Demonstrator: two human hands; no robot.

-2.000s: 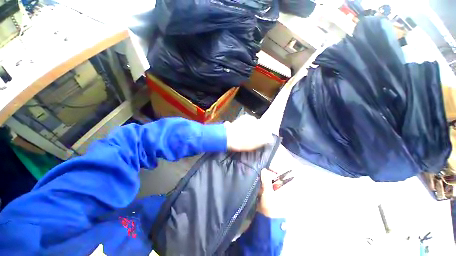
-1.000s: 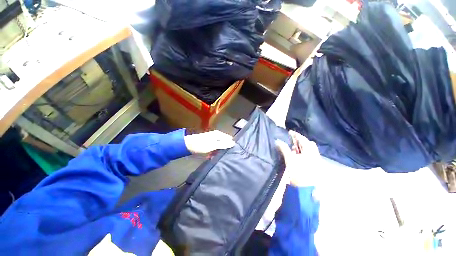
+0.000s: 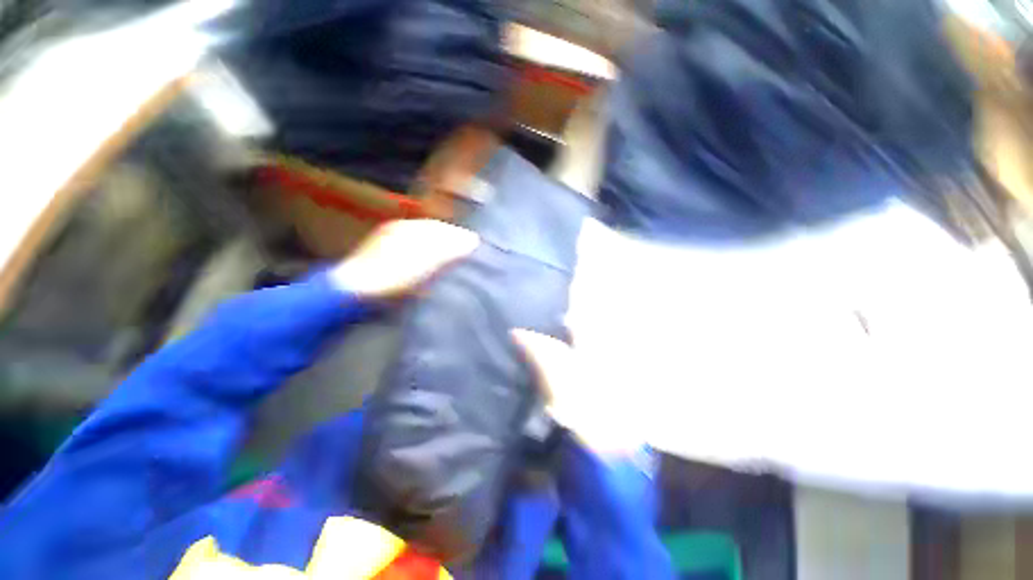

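Observation:
The dark bag body (image 3: pixel 453 374) is held upright in front of me over my lap, with its far end reaching towards the table edge. The frame is blurred by motion. My left hand (image 3: pixel 410 256) grips the bag's upper left edge. My right hand (image 3: pixel 572 391) is at the bag's right edge, lower down, with its fingers on the fabric. The red-handled snips cannot be made out now.
The white table (image 3: pixel 782 351) is to my right, with a big dark heap of bags (image 3: pixel 782 125) at its far side. A red-edged carton (image 3: pixel 329 210) filled with dark bags (image 3: pixel 363 91) stands ahead. Another table (image 3: pixel 68 125) is at the left. Something green (image 3: pixel 702 555) shows low right.
The view has swung, so the carton and heap sit higher in the picture. The bag has turned and shows a smoother face. My right hand has moved lower along its right edge.

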